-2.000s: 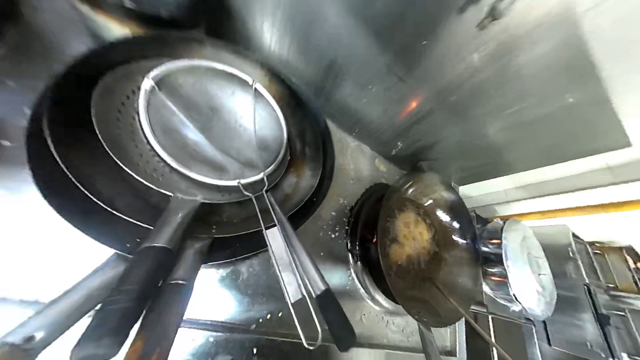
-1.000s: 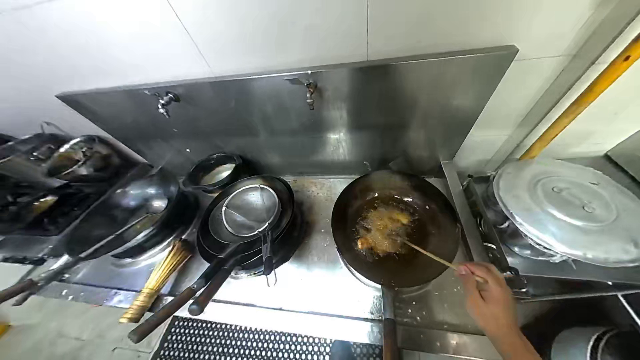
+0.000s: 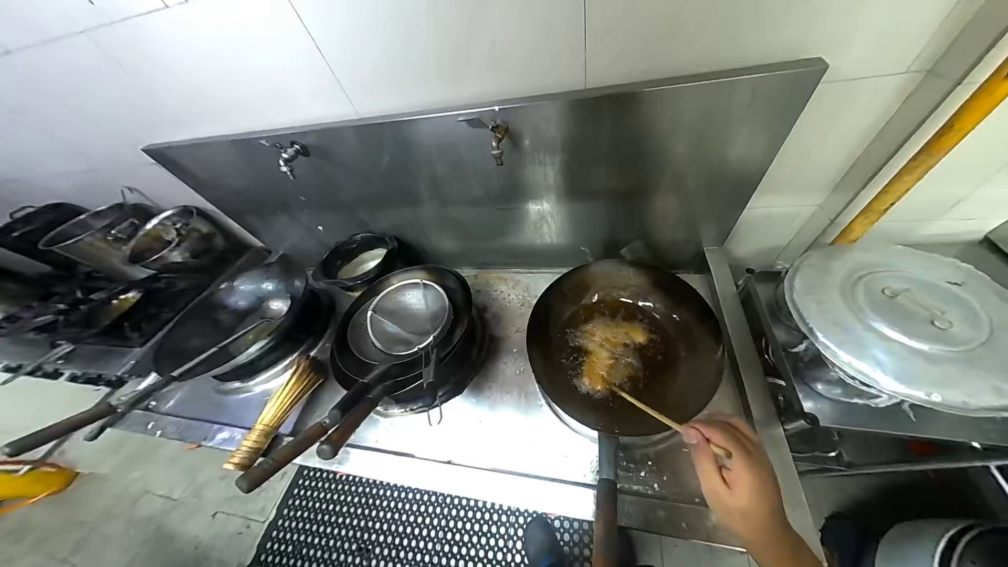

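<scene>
My right hand (image 3: 732, 476), at the lower right, grips a thin wooden stick (image 3: 650, 411), possibly chopsticks. Its far end reaches into the wok (image 3: 551, 378), touching the near edge of golden-brown food (image 3: 610, 346) that bubbles in dark oil. The wok sits on a burner, with its long handle (image 3: 605, 504) pointing toward me. Left of it, a round wire strainer (image 3: 408, 316) rests on stacked pans (image 3: 465, 315), whose handles point down and left. My left hand is outside the view.
A bamboo wok brush (image 3: 276, 409) lies between the stacked pans and another wok (image 3: 169, 346) holding a ladle (image 3: 274, 308). Two taps (image 3: 498, 143) stick out of the steel backsplash (image 3: 630, 165). On the right stands a pot with a large metal lid (image 3: 906, 323); a perforated mat (image 3: 394, 520) lies below.
The view has swung from a tilted close look at the pans to the whole stove. Since one second ago, the stick's tip has moved left and nearer in the wok, to the food's near edge.
</scene>
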